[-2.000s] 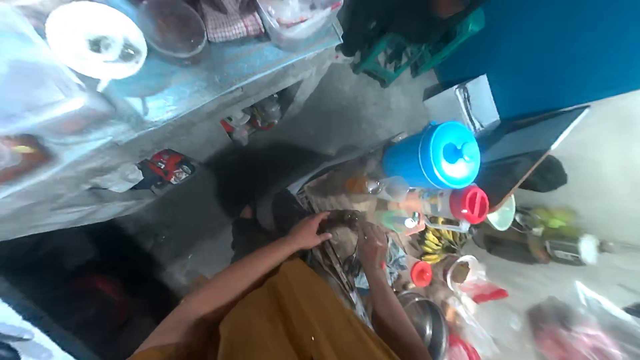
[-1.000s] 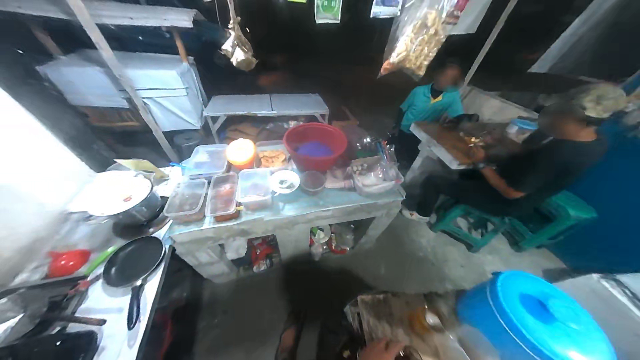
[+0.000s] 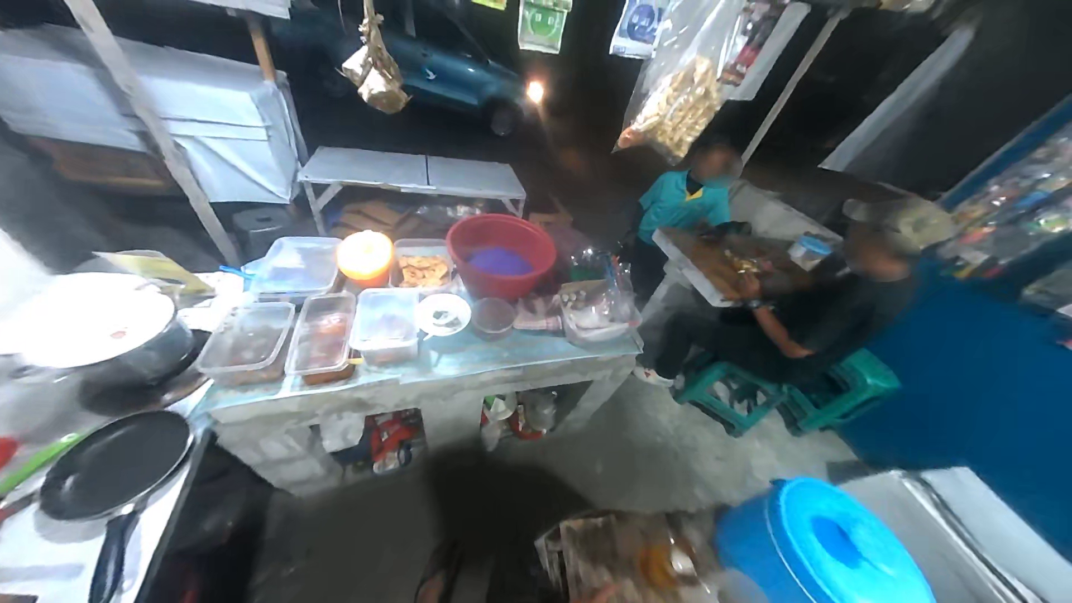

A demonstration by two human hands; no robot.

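Neither of my hands shows clearly. A small, blurred, skin-coloured patch at the bottom edge may be part of one, on a worn wooden surface (image 3: pixel 599 536) with a blurred orange-brown container (image 3: pixel 667 563). Beside it stands a blue lidded plastic bucket (image 3: pixel 825 544). Across the floor, a counter (image 3: pixel 494 360) holds lidded plastic food boxes (image 3: pixel 249 342), a red plastic basin (image 3: pixel 501 260) with something blue inside, a white plate (image 3: pixel 444 315) and a bright orange-and-white round container (image 3: pixel 365 258). To the left, a black frying pan (image 3: pixel 117 465) rests near a large pot (image 3: pixel 126 335).
Two people sit at a small table (image 3: pixel 691 264) at the right, one in a teal shirt (image 3: pixel 682 205), one in dark clothes (image 3: pixel 871 310). Green plastic stools (image 3: pixel 729 398) stand on the concrete floor (image 3: pixel 670 452). A bag of snacks (image 3: pixel 678 105) hangs above. Outside is a car (image 3: pixel 444 71).
The view has swung up and away from my hands. Both showed near the wooden surface two seconds ago, and part of one a second ago. A car with a lit headlight now shows outside.
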